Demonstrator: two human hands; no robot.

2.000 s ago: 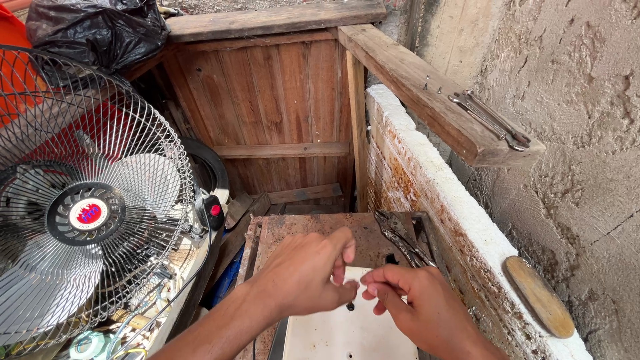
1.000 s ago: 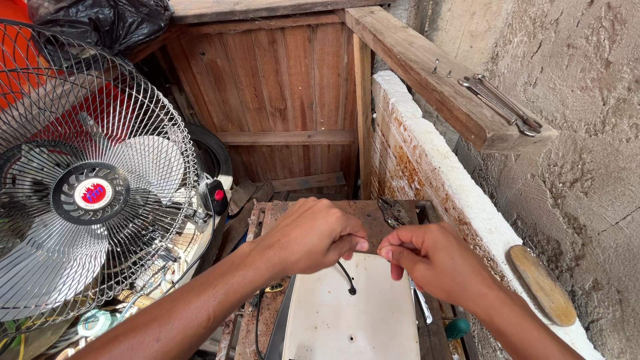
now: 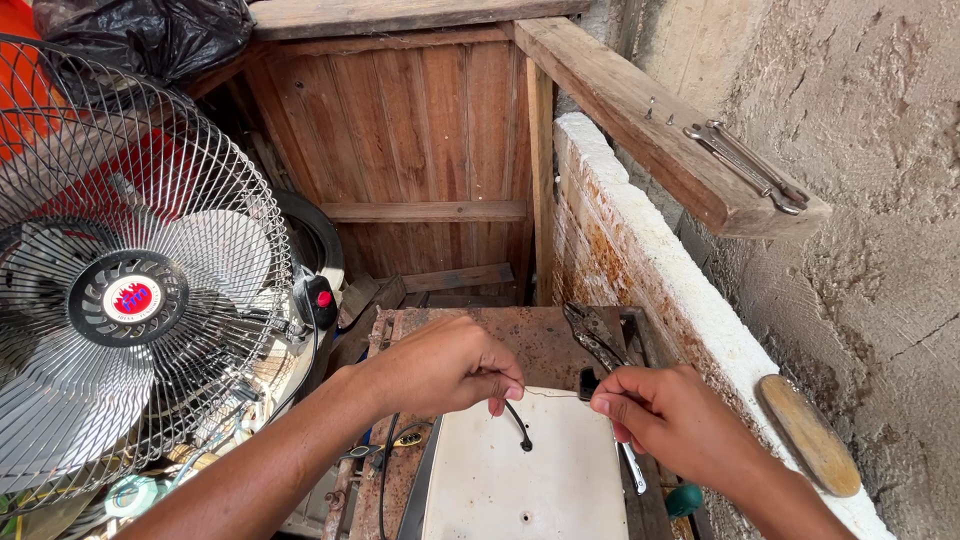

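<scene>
A black cable (image 3: 517, 424) rises from a hole in a white panel (image 3: 517, 472) that lies on a rusty metal table (image 3: 510, 337). My left hand (image 3: 457, 367) pinches the cable's upper end between thumb and fingers. A thin wire (image 3: 553, 394) stretches from there to my right hand (image 3: 660, 412), whose thumb and index finger grip its other end. Just beyond my right hand lie worn pliers (image 3: 592, 334) and a small black part (image 3: 588, 383). The end of a shiny metal tool (image 3: 632, 469) shows below that hand.
At left stands a fan with a wire cage (image 3: 135, 296); a black switch box with a red button (image 3: 322, 300) is beside it. Wrenches (image 3: 746, 166) and screws rest on a wooden beam (image 3: 637, 112). A foam board (image 3: 660, 240) lines the right, with an oval wooden piece (image 3: 808, 435) against it.
My hands have moved apart, and the thin wire now shows between them. The black cable, not visible two seconds ago, stands up from the panel's hole in the later frames.
</scene>
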